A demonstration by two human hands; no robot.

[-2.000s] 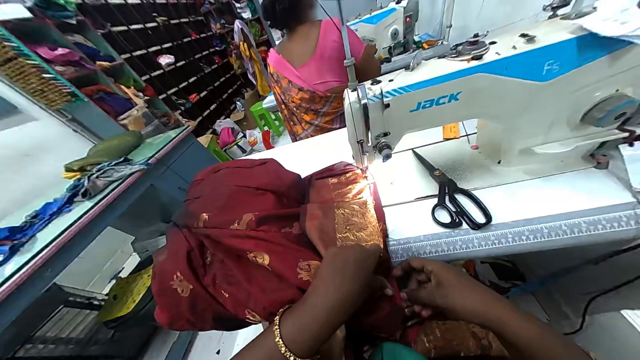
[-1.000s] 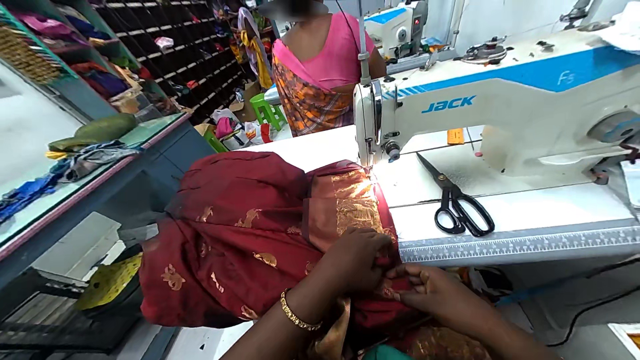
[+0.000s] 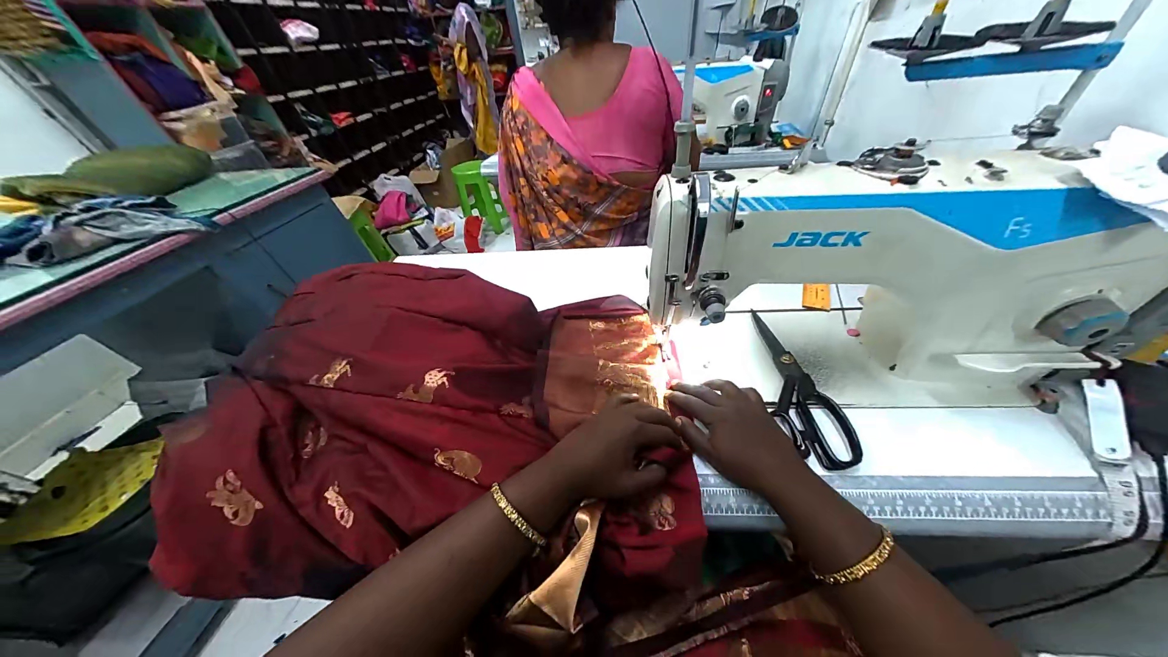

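Note:
Maroon cloth with gold motifs (image 3: 429, 383) lies over the table to the left of a Jack sewing machine (image 3: 912, 237). Its gold border (image 3: 607, 360) runs up to the lit needle area (image 3: 664, 333). My left hand (image 3: 616, 447) grips the cloth at the border's lower edge, fingers bent. Close against it, my right hand (image 3: 730, 433) has its fingertips on the cloth edge just below the presser foot; whether it pinches the fabric is unclear. Black-handled scissors (image 3: 808, 401) rest on the machine bed just right of my right hand. Tan lining (image 3: 561, 584) shows below my left wrist.
A measuring tape (image 3: 912, 506) runs along the table's front edge. An orange piece (image 3: 816, 297) lies behind the scissors. At the back a person in a pink blouse (image 3: 611, 119) faces away, near another sewing machine (image 3: 735, 96). Folded cloths (image 3: 100, 214) lie on a counter at left.
My right hand has moved up from the table's front edge to the cloth near the needle. My left hand is also nearer the needle than two seconds ago.

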